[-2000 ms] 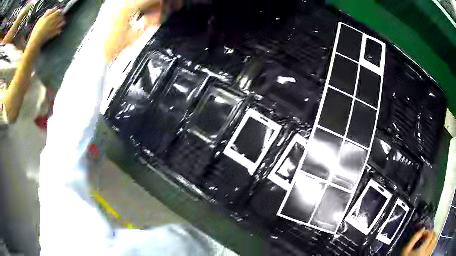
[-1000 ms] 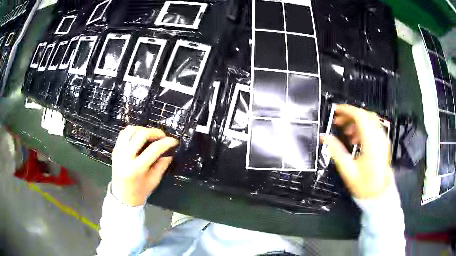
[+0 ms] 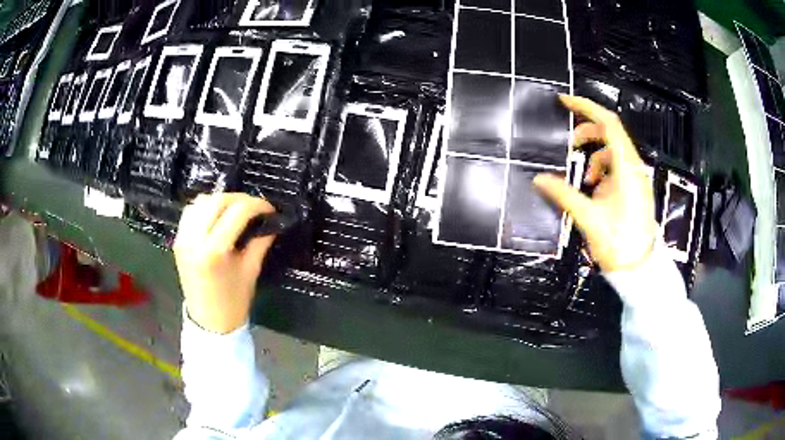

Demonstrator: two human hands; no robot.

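A die-cut sheet (image 3: pixel 482 107) of black rectangles with white lines lies over the rows of black housings, its near end glaring. A housing with a white window frame (image 3: pixel 368 155) lies left of it, and several more stand in a row further left. My right hand (image 3: pixel 607 185) is over the sheet's near right part, thumb and forefinger apart, with nothing seen in it. My left hand (image 3: pixel 222 249) is at the near edge of the housings, fingers curled together by dark plastic. Whether it grips anything cannot be told.
Shiny wrinkled black plastic (image 3: pixel 404 43) surrounds the housings. A dark crumpled heap (image 3: pixel 728 225) and a white-edged stack of sheets (image 3: pixel 763 288) lie at the right. The green bench edge (image 3: pixel 413 339) runs along the front. A red object (image 3: pixel 90 279) is on the floor at left.
Since one second ago, my right hand has moved up and over the sheet's right edge, its thumb and forefinger spread. My left hand has shifted slightly left. The view has shifted, showing more of the housings beside the sheet.
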